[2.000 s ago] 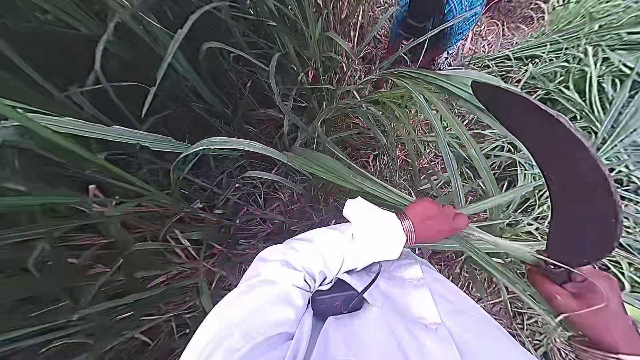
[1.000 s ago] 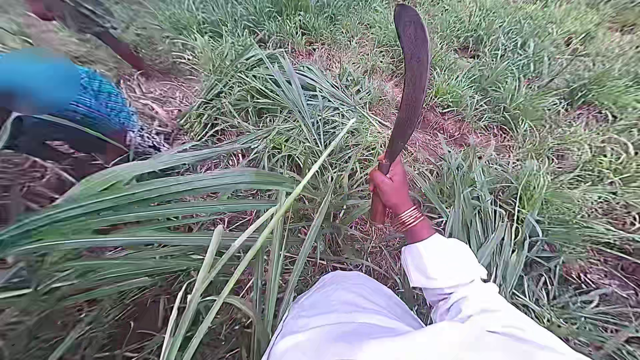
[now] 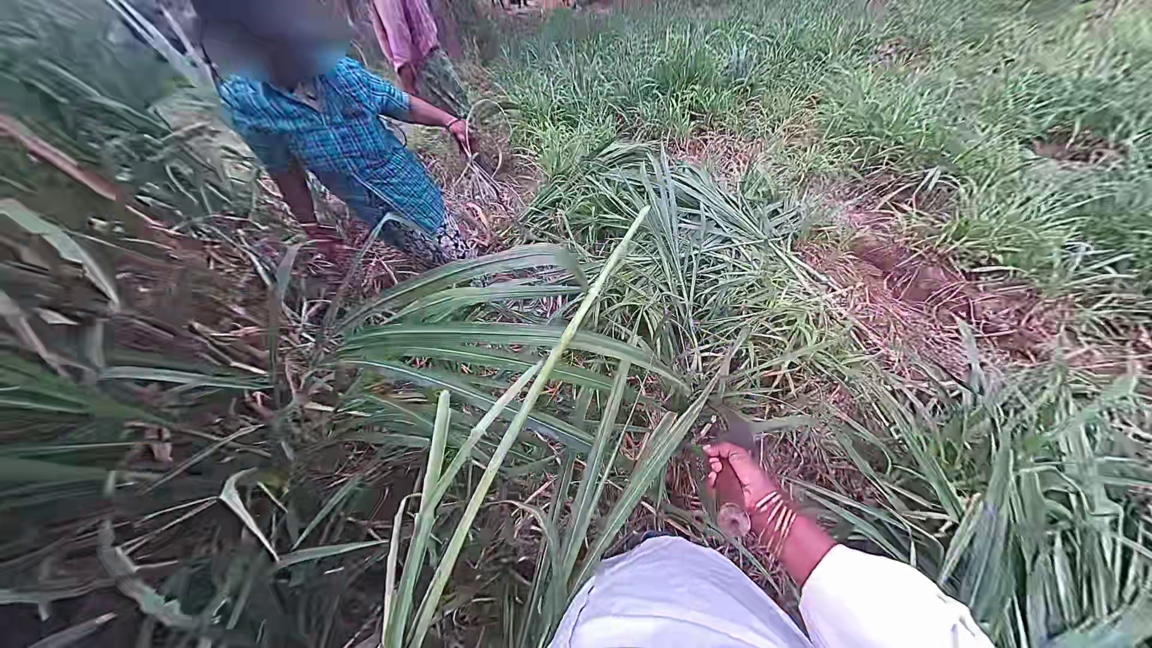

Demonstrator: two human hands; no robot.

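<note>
My right hand (image 3: pixel 740 477), with bangles at the wrist and a white sleeve, is low right of centre. It is closed on the handle (image 3: pixel 733 519) of a curved sickle-like blade tool; the handle's round end shows below the fist. Just beyond the fist, the dark blade (image 3: pixel 738 434) is foreshortened and partly lost among grass. Long cut-ended green stalks (image 3: pixel 513 432) rise from the bottom edge, left of my hand, with broad leaves (image 3: pixel 477 337) spreading behind them. My left hand is out of view, so what holds the stalks at their lower end is hidden.
A co-worker in a blue checked shirt (image 3: pixel 360 148) bends at upper left, one hand low in the grass. Another person in pink (image 3: pixel 405 31) stands behind. Cut grass (image 3: pixel 684 216) lies in a heap at centre. Tall grass (image 3: pixel 81 423) stands at left.
The sickle blade, raised upright one second ago, is now low by the grass. My left hand is not seen now. The view has swung; more of the co-worker shows.
</note>
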